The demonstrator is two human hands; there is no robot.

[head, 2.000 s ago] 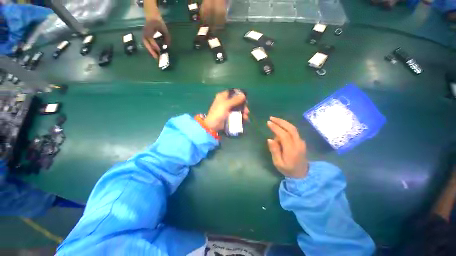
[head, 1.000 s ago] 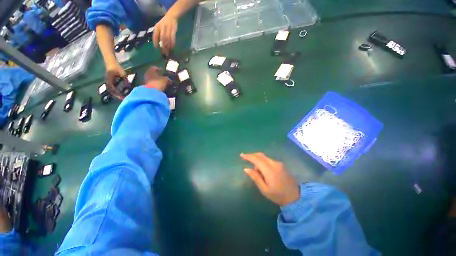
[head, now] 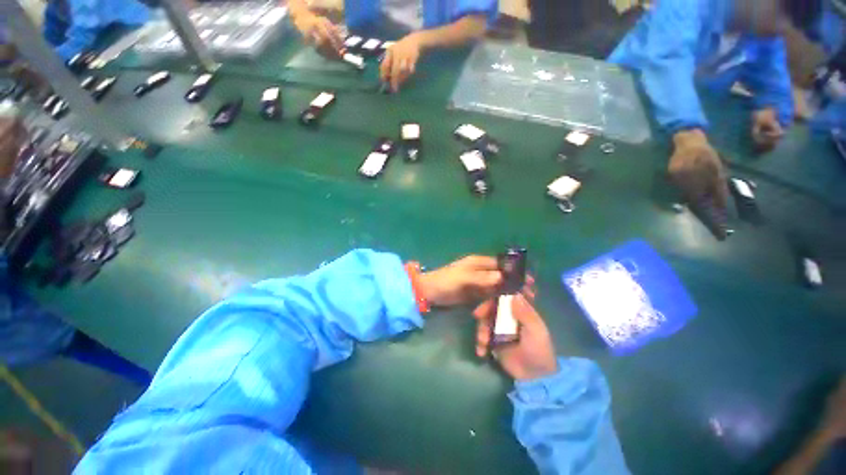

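Observation:
A black mobile phone [head: 506,317] with a white rectangle on its near half is held upright in the picture between both hands, above the green bench. My left hand [head: 464,281] grips its far, dark half from the left. My right hand [head: 525,341] holds the near half, with fingers on both sides of the white rectangle. The blue ring tray [head: 672,295], filled with a tangle of white rings [head: 615,301], lies just right of my right hand. I cannot tell whether a ring is on the held phone.
Several phones [head: 474,171] lie across the bench beyond my hands. A clear divided tray [head: 557,91] is at the far side. Black parts [head: 93,239] are heaped at left beside a dark rack [head: 42,186]. Other people's hands [head: 698,172] work at the far side and right.
My left hand has come back from the far phones and now holds a phone. My right hand has closed on the same phone. The view has shifted, and another person's hand has appeared at right.

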